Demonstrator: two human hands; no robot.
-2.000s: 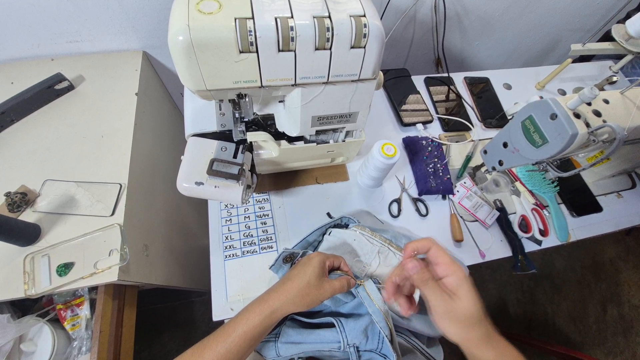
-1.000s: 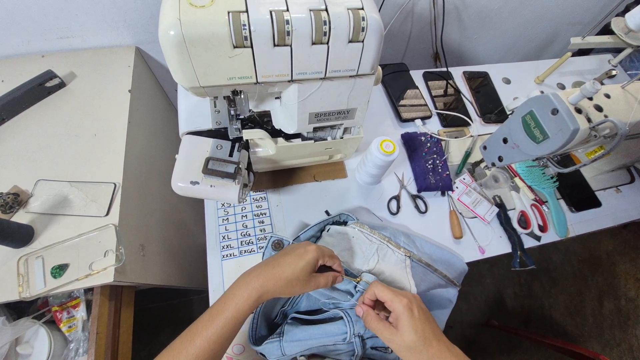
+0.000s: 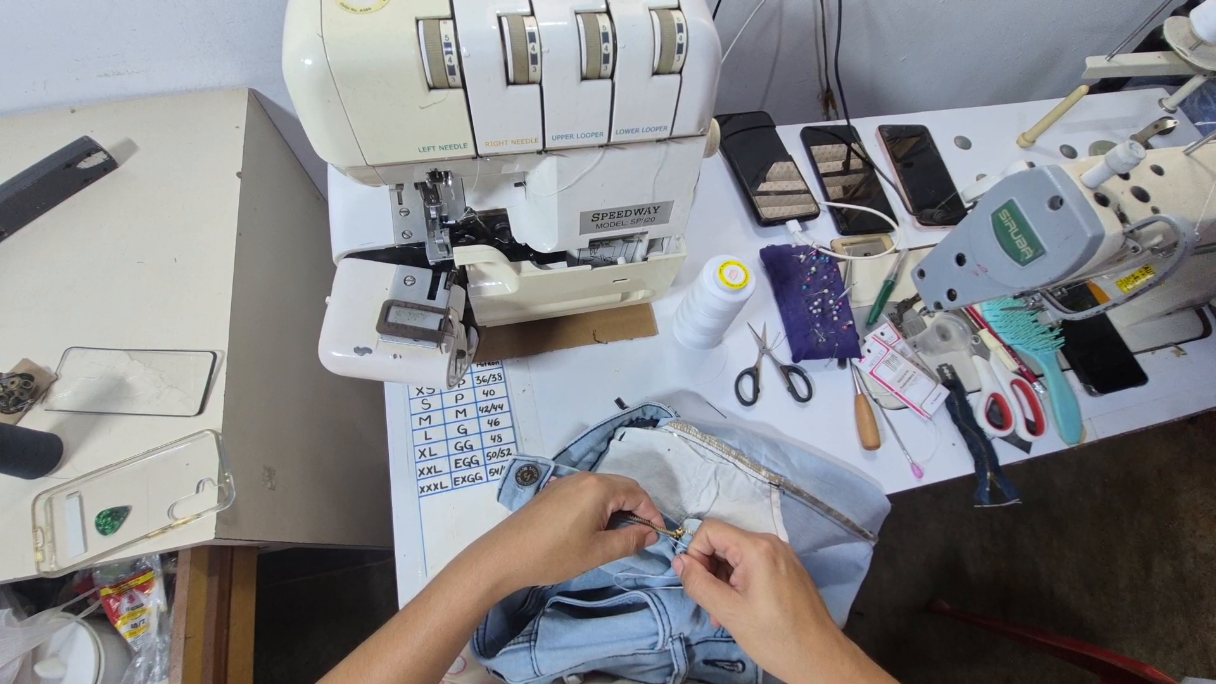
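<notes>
Light blue denim jeans [image 3: 589, 622] lie bunched at the front edge of the white table, partly inside out, with a pale pocket lining [image 3: 703, 480] and a metal waistband button [image 3: 526, 475] showing. A brass-toothed metal zipper [image 3: 655, 522] runs between my hands. My left hand [image 3: 579, 532] pinches the zipper between thumb and fingers. Just right of it, my right hand [image 3: 755, 589] grips the denim at the zipper's end, its fingers curled. Whether the right hand holds a needle or thread cannot be seen.
An overlock sewing machine [image 3: 617, 228] stands behind the jeans. Right of it are a white thread cone [image 3: 714, 304], small black scissors [image 3: 771, 366], a purple pincushion [image 3: 810, 302], a wooden-handled awl [image 3: 865, 418] and phones [image 3: 765, 166]. A second sewing machine [image 3: 1026, 233] stands at the right.
My right hand, raised and blurred two seconds ago, has come down onto the denim beside my left hand. The zipper shows more plainly between the hands.
</notes>
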